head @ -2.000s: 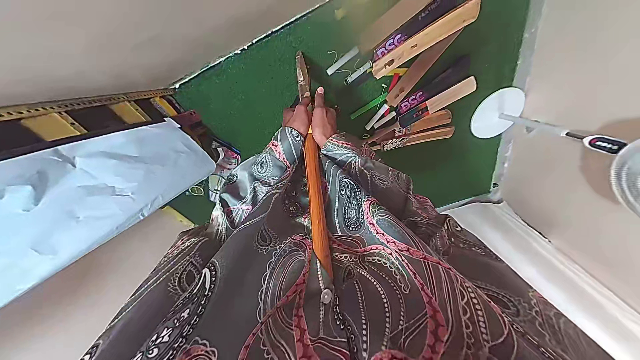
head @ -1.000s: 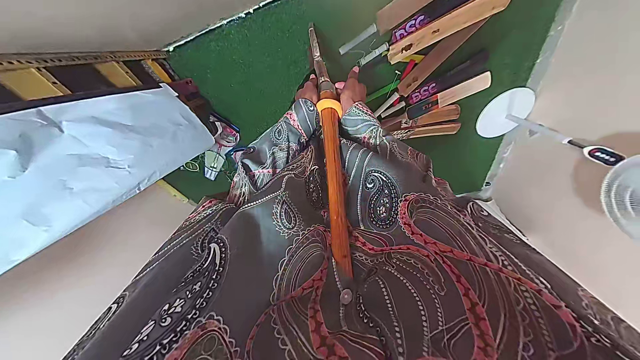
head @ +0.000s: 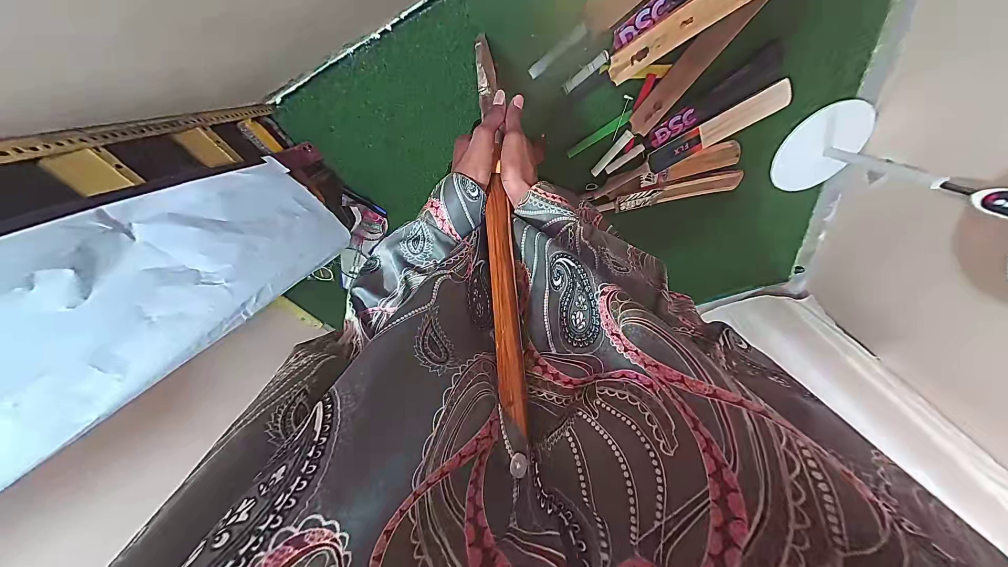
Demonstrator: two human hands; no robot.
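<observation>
A long, narrow implement [head: 508, 315] with a polished orange-brown wooden shaft lies lengthwise down the middle, its lower end over my patterned dark robe. Beyond my hands shows its thin, grey-brown far part [head: 486, 67]; its exact kind cannot be told. My left hand [head: 477, 153] presses against its left side and my right hand [head: 516, 157] against its right, holding it between the palms. The fingers of both hands point away from me and lie close together. My palms and part of the shaft between them are hidden.
Several cricket bats [head: 744, 110] lie on the green floor covering [head: 378, 102] at the upper right, beside a green stick [head: 598, 135]. A pedestal fan's round white base [head: 823, 145] is at right. A yellow-and-black ladder [head: 87, 169] and a white sheet-covered surface [head: 157, 268] are at left.
One second ago my hands were farther apart, on either side of a yellow band on the shaft; now they are closer together and mostly cover it.
</observation>
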